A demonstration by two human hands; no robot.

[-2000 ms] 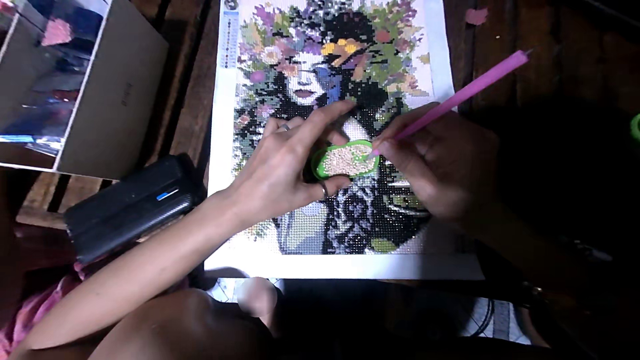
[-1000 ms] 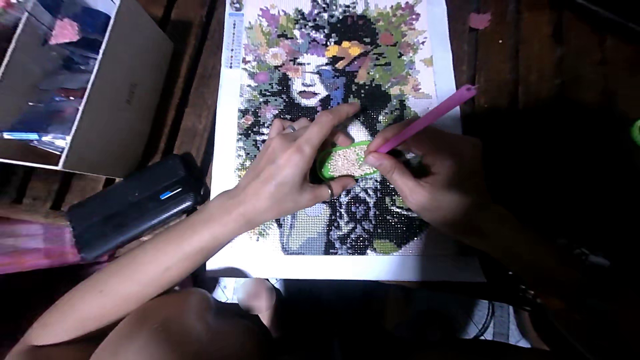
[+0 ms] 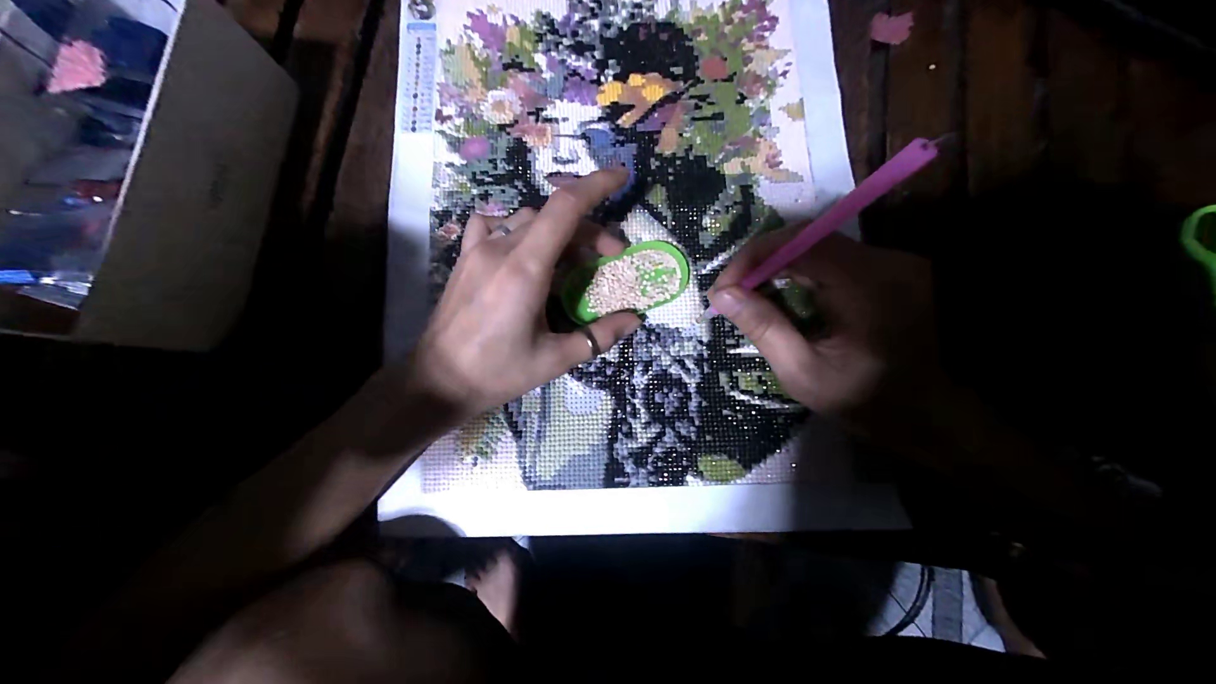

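Note:
A diamond painting canvas showing a figure with flowers lies flat below both hands. My left hand rests over its middle and grips a small green tray between thumb and fingers. Pale beads fill much of the tray. In my right hand is a pink diamond painting pen, slanted up to the right. Its tip touches or hovers just above the canvas, right of the tray; which of the two I cannot tell.
A box with plastic packets in it stands at the upper left on the dark slatted wooden table. A pink scrap lies at the upper right. Part of a green object shows at the right edge.
The pen tip has moved from the beads in the tray to the canvas right of it. The black case seen earlier at the left is now lost in shadow.

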